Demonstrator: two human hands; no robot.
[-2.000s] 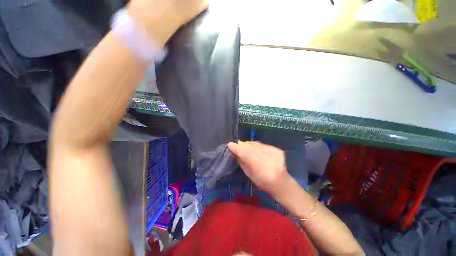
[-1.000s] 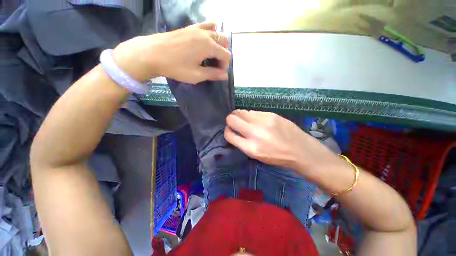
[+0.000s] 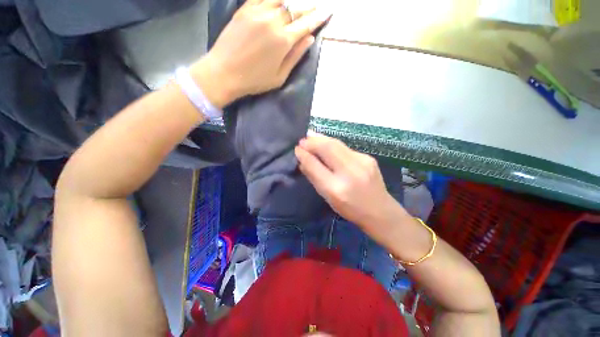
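A long dark grey cloth tube, likely a sleeve (image 3: 273,135), runs from the white table over its green edge down to my lap. My left hand (image 3: 263,49) lies on its upper part, with fingertips at the cloth's right edge near the top of the view. My right hand (image 3: 345,174) pinches the right edge of the cloth between thumb and fingers, just below the table edge. The lower end of the tube is bunched over my lap. The sewing machine is not in view.
Green and blue snips (image 3: 554,96) lie on the table at right. A white piece (image 3: 516,10) and a yellow label (image 3: 567,10) are at top right. Heaped grey cloth (image 3: 59,85) fills the left. A red basket (image 3: 506,230) and a blue crate (image 3: 206,224) stand below the table.
My left hand has moved up along the cloth since one second ago. My right hand still pinches the edge, slightly higher. The view has shifted a little.
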